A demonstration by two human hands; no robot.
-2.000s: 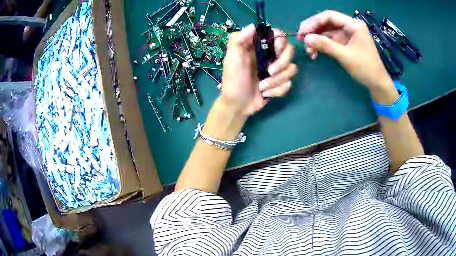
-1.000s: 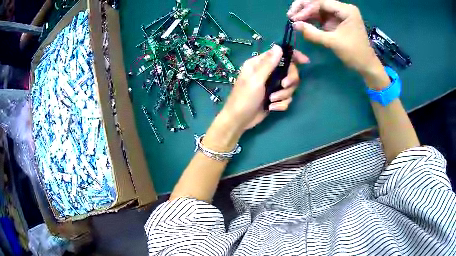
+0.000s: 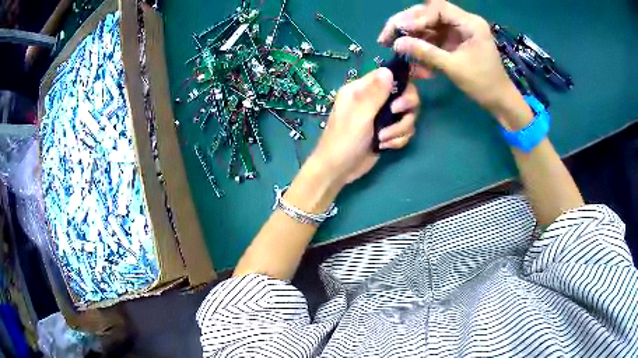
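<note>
A black plastic housing [image 3: 393,91] stands slanted in my left hand [image 3: 355,124], its upper end pointing away from me. My left fingers wrap around its lower part. My right hand [image 3: 451,50] is at the housing's upper end, thumb and index finger on or close to the tip. The fingers cover that end, so I cannot tell whether they pinch it or a small part. A tangled pile of green circuit boards [image 3: 255,84] with red wires lies left of my left hand.
Several black housings [image 3: 532,56] lie to the right, behind my blue-banded wrist. A brown open carton [image 3: 183,210] full of white and light blue pieces [image 3: 98,161] stands at the left. Clear plastic bags [image 3: 24,168] hang beside it. The bench's front edge runs before my body.
Since two seconds ago, the housing has moved right and tilted. My right hand has gone from a wire beside it to its upper end, and has shifted slightly left over the last second.
</note>
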